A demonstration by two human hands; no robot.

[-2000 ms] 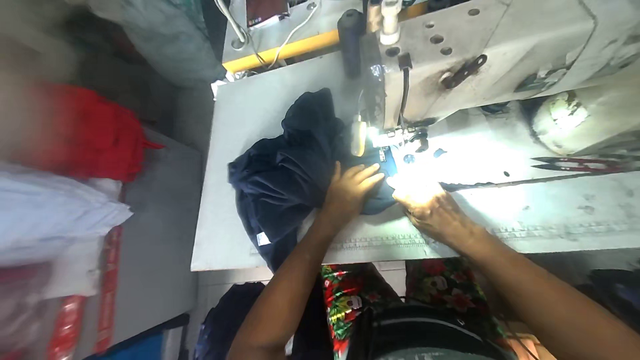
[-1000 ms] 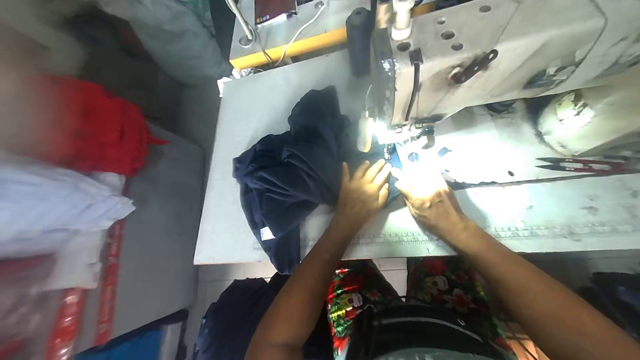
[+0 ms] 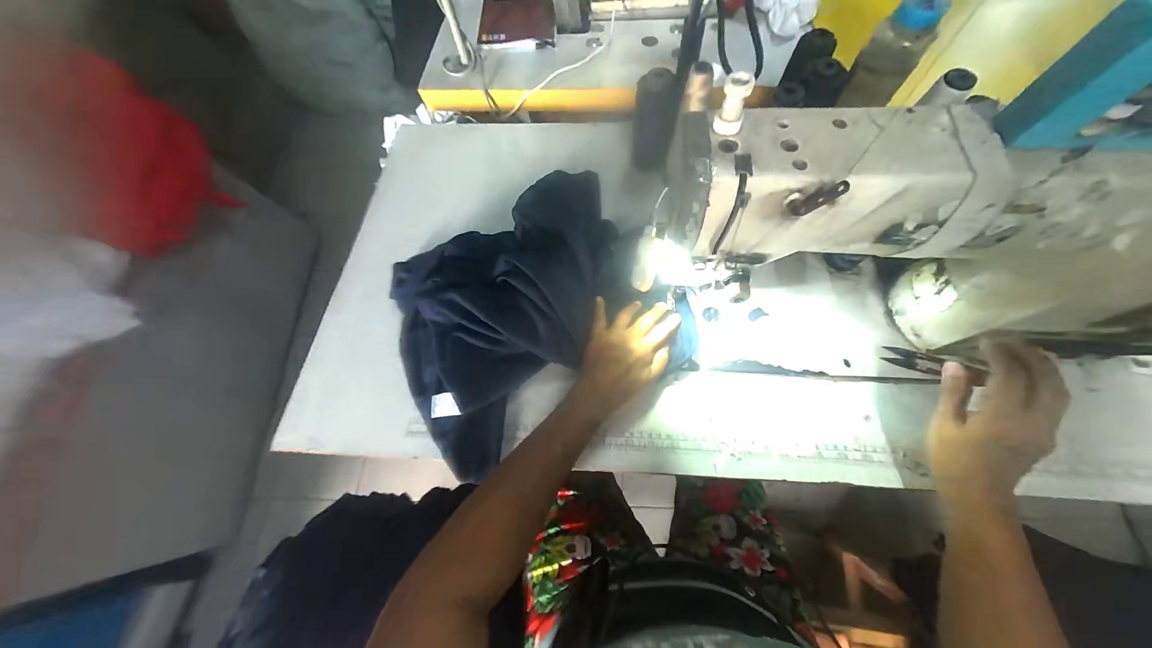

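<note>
Navy blue fabric (image 3: 513, 288) lies bunched on the sewing machine's table, its right end beside the lit needle area. My left hand (image 3: 630, 346) rests on that end with fingers spread, pressing it down. The sewing machine head (image 3: 846, 189) stands just beyond. At the right, my right hand (image 3: 999, 414) is at the thread snips (image 3: 927, 362), its thumb and fingers around their handle end; whether they are gripped is hard to tell. A dark strip (image 3: 792, 370) runs along the table from the fabric toward the snips.
Behind the machine are a second table with a yellow edge (image 3: 576, 99), dark thread cones (image 3: 814, 67) and a bottle (image 3: 900, 40). Red cloth (image 3: 135, 162) and white cloth (image 3: 63, 297) lie at the left. Dark fabric (image 3: 333, 558) hangs below the front edge.
My right hand has left the fabric by the needle and moved right to the snips. My left hand stays on the navy fabric.
</note>
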